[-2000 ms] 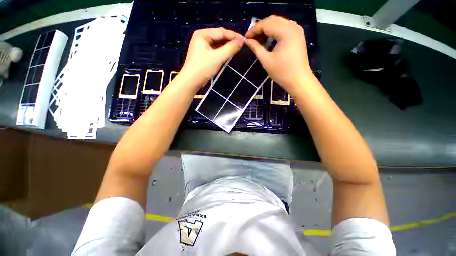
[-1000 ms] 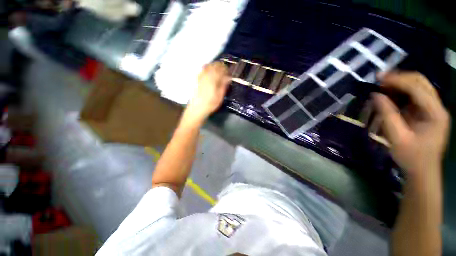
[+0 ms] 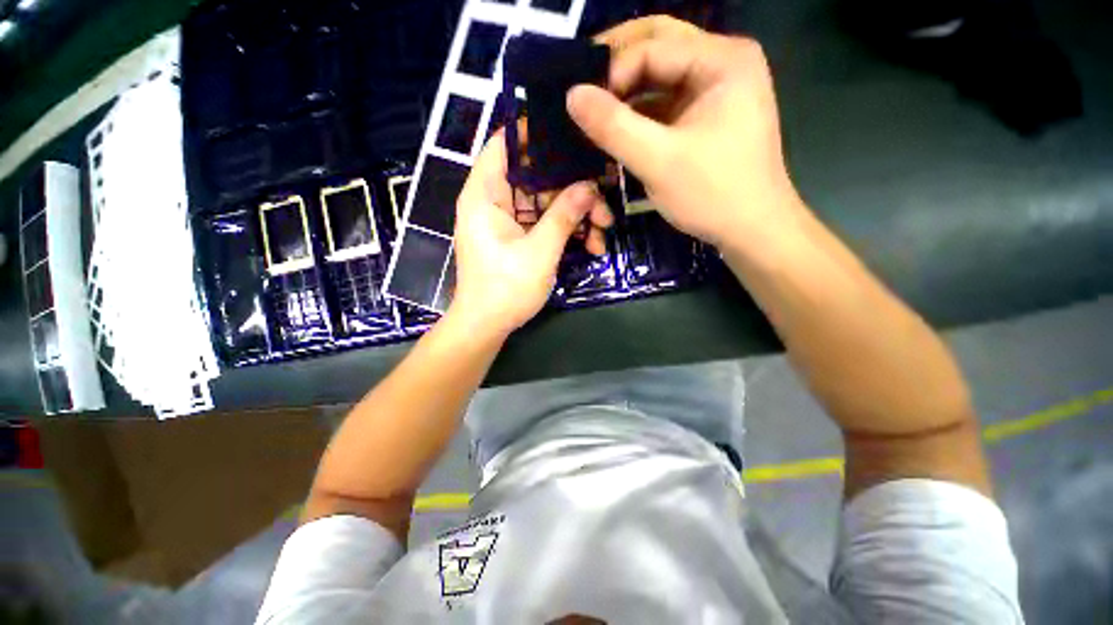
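My left hand (image 3: 519, 244) holds a dark front housing (image 3: 525, 183) from below, its fingers curled around the lower end. My right hand (image 3: 690, 116) pinches a plain dark rectangular adhesive piece (image 3: 555, 104) between thumb and fingers. The piece lies over or just above the housing and hides most of it; whether they touch I cannot tell. A die-cut sticker sheet (image 3: 430, 222) lies slanted across the tray, partly behind my left hand, with dark cells at its lower end and white-edged cells above.
The black blister tray (image 3: 250, 122) holds a row of housings with cream frames, such as one housing (image 3: 288, 232). Left of it are white spent backing sheets (image 3: 147, 244) and unused sticker sheets (image 3: 61, 293). Dark scraps (image 3: 1019, 73) lie at right. A cardboard box (image 3: 195, 488) stands below left.
My left hand has come from the left tray row to the centre with a housing. My right hand has moved in with a dark piece. The view has turned back, and the sheet lies further left.
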